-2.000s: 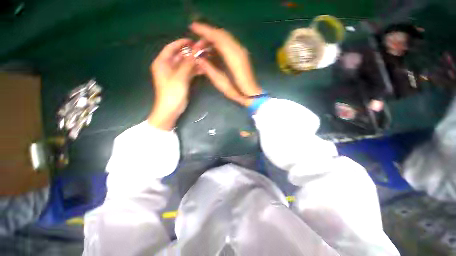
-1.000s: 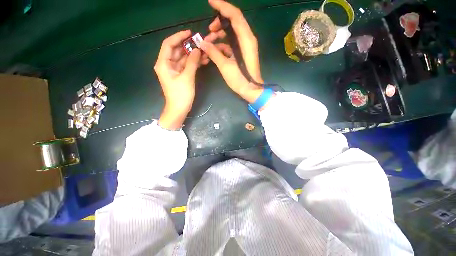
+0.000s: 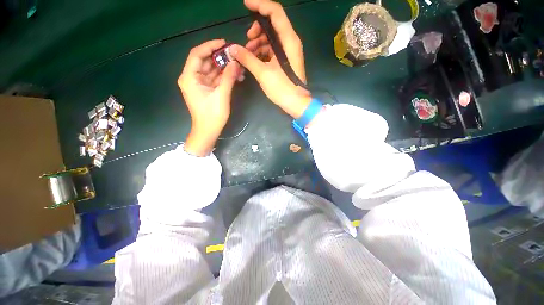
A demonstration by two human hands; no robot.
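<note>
My left hand [image 3: 209,83] holds a small red-edged circuit board [image 3: 221,58] between thumb and fingers above the green mat. My right hand [image 3: 271,62] has its thumb and fingertips at the board's right side, on a small silver-white component [image 3: 230,52]. A black handle or cable [image 3: 275,41] lies across the right palm, between thumb and fingers; its tip cannot be seen. A blue band [image 3: 309,114] is round the right wrist. A loose pile of silver components [image 3: 102,130] lies on the mat to the left.
A solder spool [image 3: 62,188] stands by the cardboard [image 3: 27,173] at left, with solder wire [image 3: 143,150] running right. A yellow-taped tub [image 3: 365,34] and tape ring [image 3: 407,7] are upper right, beside black boxes [image 3: 438,89]. An orange-brown scrap [image 3: 294,148] lies near the bench edge. Grey sleeves show at both sides.
The small silver-white component has come down flatter onto the red-edged board. Both hands stay close together. The view has shifted slightly.
</note>
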